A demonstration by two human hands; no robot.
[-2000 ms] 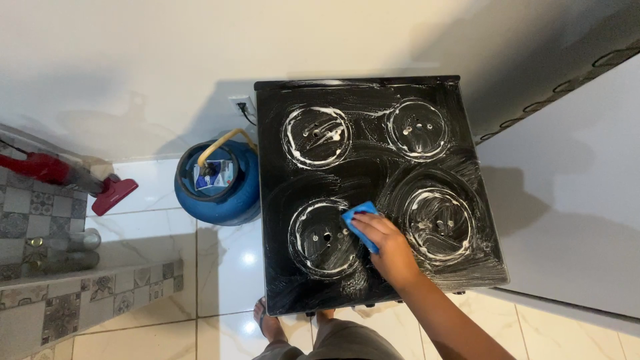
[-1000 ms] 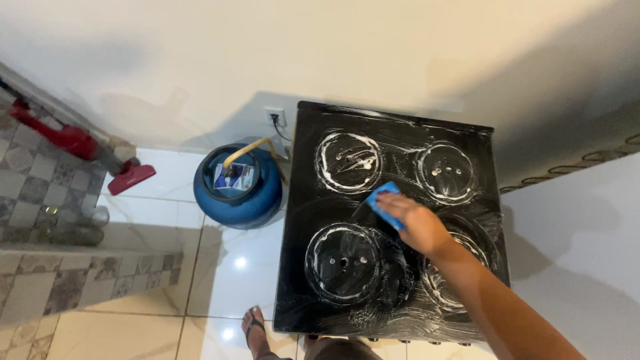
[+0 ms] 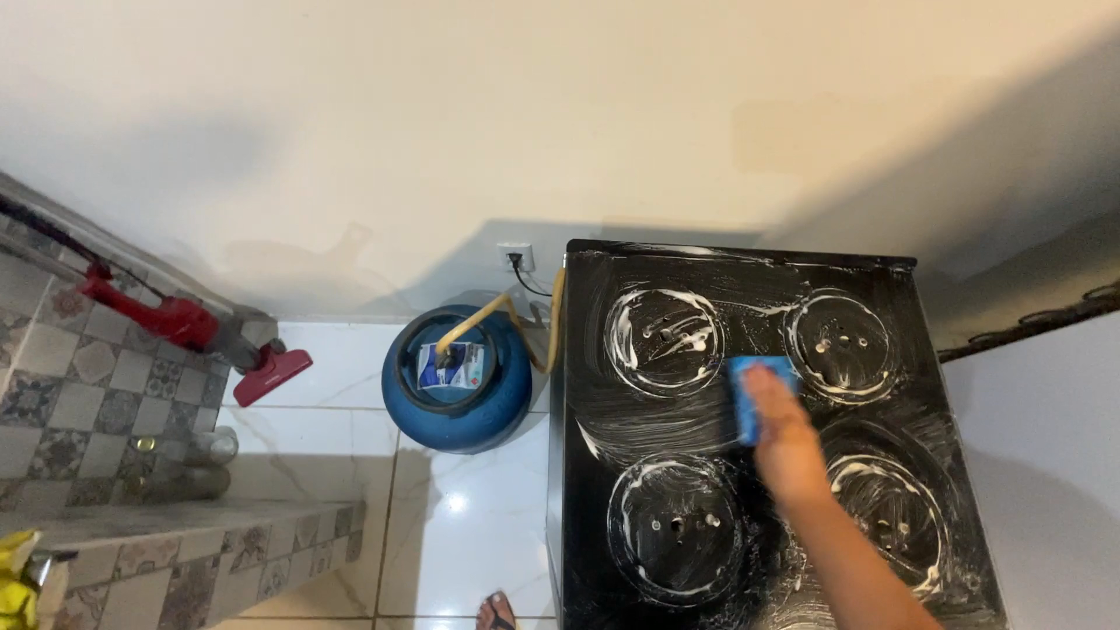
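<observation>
A black stovetop fills the lower right, smeared with white foam that gathers around its several round burner recesses. No burner caps or grates sit in those recesses; small holes and fittings show in them. My right hand presses a blue sponge on the surface between the recesses, near the middle of the stovetop. The hand is slightly blurred. My left hand is out of view.
A blue gas cylinder with a yellowish hose stands left of the stove. A black plug sits in a wall outlet. Further left are a red stick vacuum, glass bottles and a tiled ledge. My sandalled foot is below.
From the lower left recess, the right hand has moved the sponge away from me to the middle of the stovetop. Foam streaks there have changed. The view has shifted.
</observation>
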